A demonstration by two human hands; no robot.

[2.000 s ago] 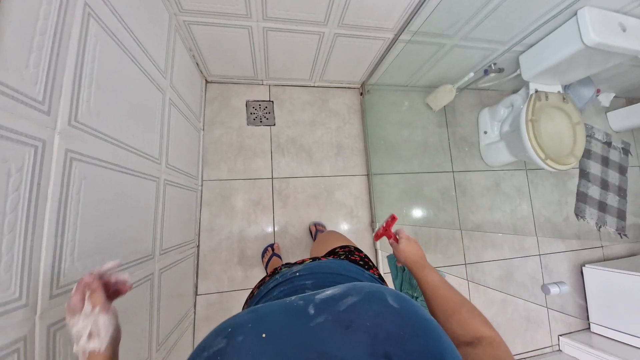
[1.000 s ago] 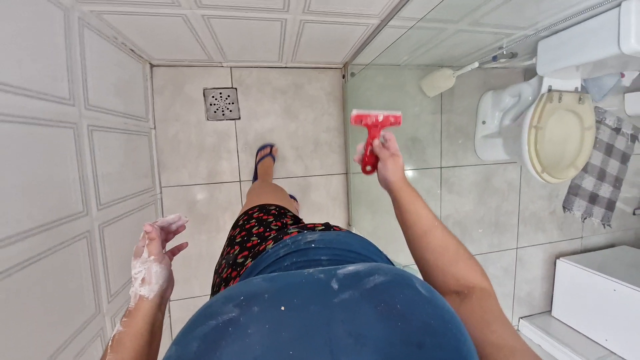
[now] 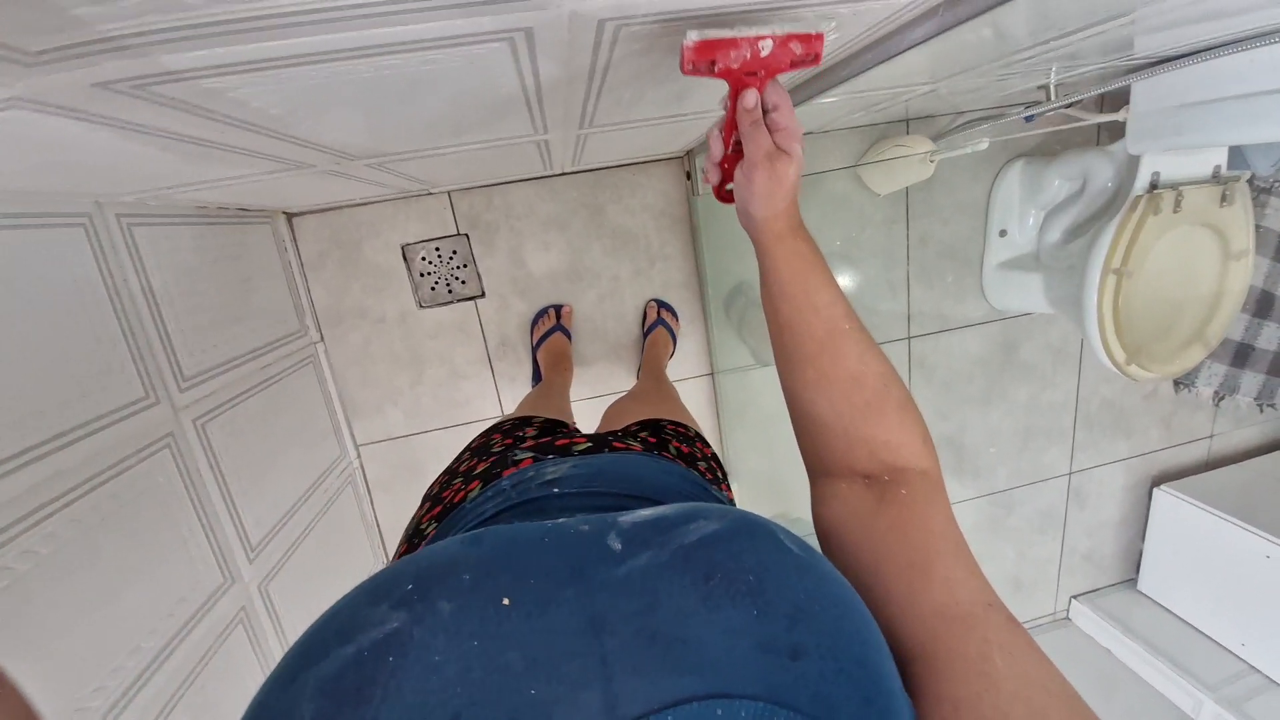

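Observation:
My right hand (image 3: 762,150) grips the handle of a red plastic scraper (image 3: 750,58) with a wide flat head, held out at arm's length. White residue marks the head. Behind it is the white tiled wall (image 3: 340,90) with raised frame patterns; whether the head touches the wall I cannot tell. The clear glass shower panel (image 3: 750,400) runs beside my right arm. Of my left side, only a small blurred patch of skin shows at the lower left edge, and the hand itself cannot be made out.
A metal floor drain (image 3: 443,271) lies in the tiled floor ahead of my feet in flip-flops. Beyond the glass stand a toilet (image 3: 1175,275) and a white cabinet (image 3: 1220,550), with a pale long-handled brush or scoop (image 3: 897,165) and a checked mat (image 3: 1250,330).
My right hand has raised the red scraper from low beside my body and reached forward with it. My left hand, coated in white at the left before, has dropped out of view. Both feet now stand side by side.

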